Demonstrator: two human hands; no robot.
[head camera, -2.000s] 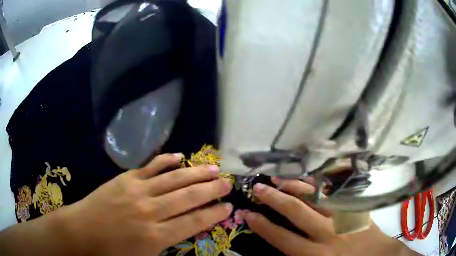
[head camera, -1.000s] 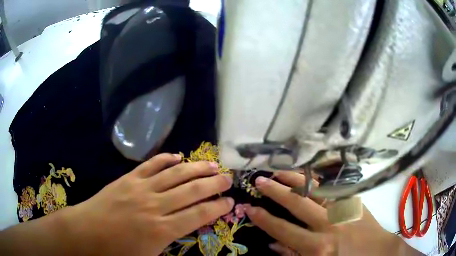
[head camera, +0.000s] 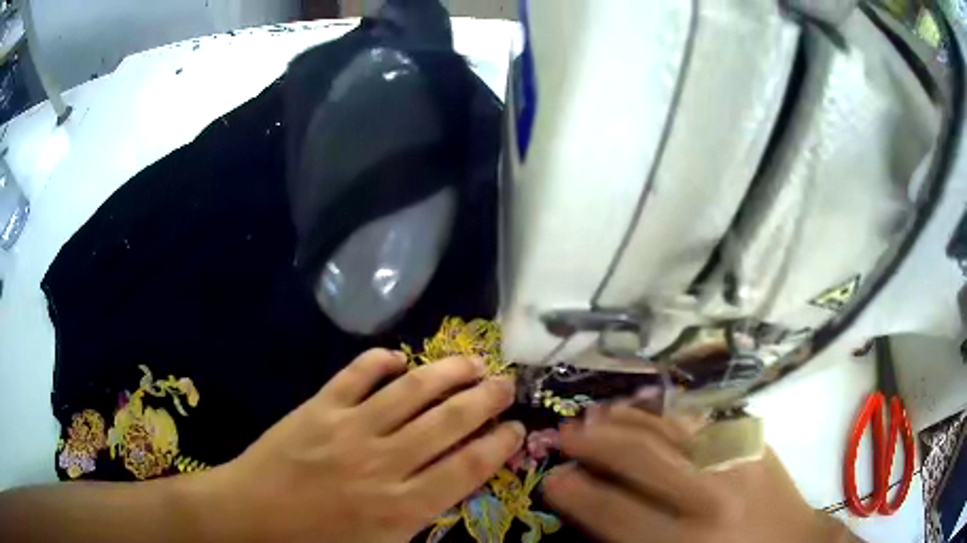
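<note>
A black garment panel (head camera: 180, 276) lies flat, with embroidered flowers in yellow, pink and pale blue (head camera: 486, 518) under and between my hands. My left hand (head camera: 387, 456) rests flat on the panel, fingers a little apart, left of the presser foot area. My right hand (head camera: 647, 467) lies on the cloth right of the needle area, fingers bent and slightly blurred; whether it pinches cloth is hidden. The off-white sewing machine head (head camera: 615, 159) stands above both. The needle and presser foot (head camera: 530, 384) are mostly hidden under it. A pale block (head camera: 727, 443) overlaps my right hand.
A grey translucent oval (head camera: 387, 265) wrapped in black hangs left of the head. Red-handled shears (head camera: 878, 456) lie on the white table (head camera: 811, 424) at right, beside patterned cloth (head camera: 944, 467). A clear object (head camera: 11, 207) is at the far left edge.
The view has shifted, so the machine head, oval and panel appear further right. My right hand's fingers are more bent and drawn together. My left hand keeps nearly the same place on the cloth.
</note>
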